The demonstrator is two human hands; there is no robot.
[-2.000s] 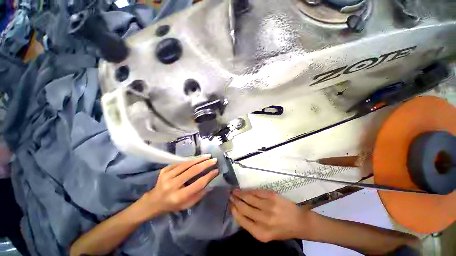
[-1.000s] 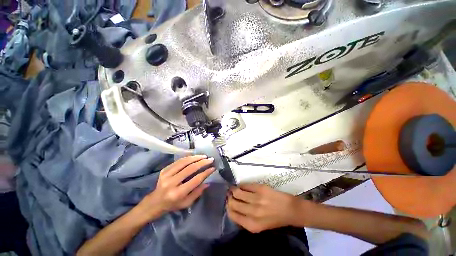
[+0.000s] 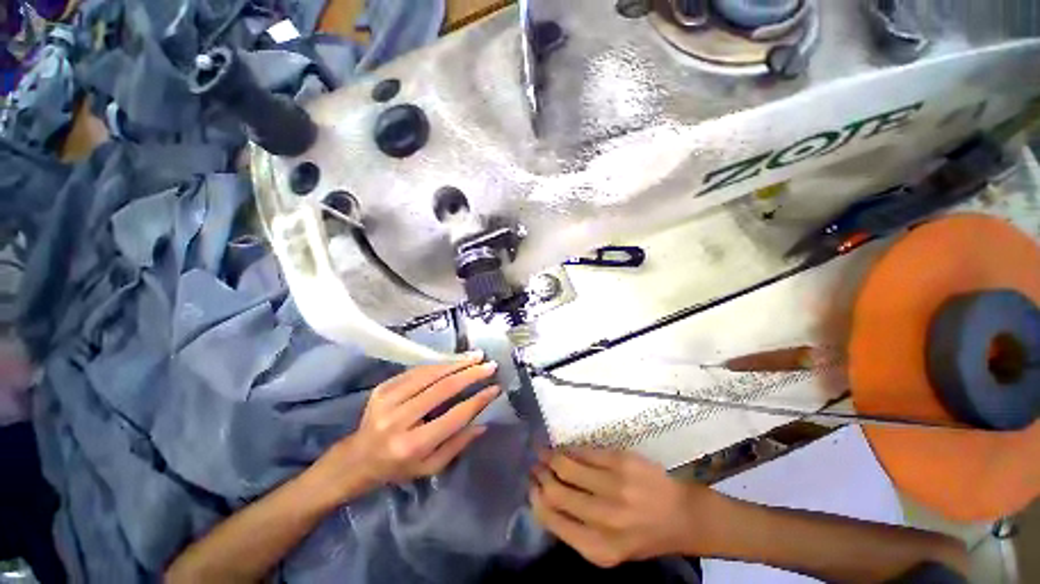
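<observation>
The grey garment [image 3: 217,376] lies in a large heap left of the sewing machine [image 3: 616,126] and over the lap. My left hand [image 3: 422,420] lies on the cloth just below the presser foot [image 3: 493,310], fingertips pressing near its edge. My right hand [image 3: 599,502] pinches the garment edge below and right of it. The narrow grey binding tape [image 3: 730,402] runs taut from the dark tape roll [image 3: 1001,359] on the orange disc [image 3: 901,456] to the foot. The needle itself is hard to make out.
A thin black bar [image 3: 684,316] slants from the foot to the upper right. A small black slotted piece [image 3: 614,256] and a brown wooden handle [image 3: 770,359] lie on the bed. More grey cloth [image 3: 393,34] lies beyond the machine, with a white label [image 3: 283,31].
The camera view has shifted slightly back and forth. My right hand is a little lower along the garment edge, with more dark edge showing above it. My left hand stays near the foot.
</observation>
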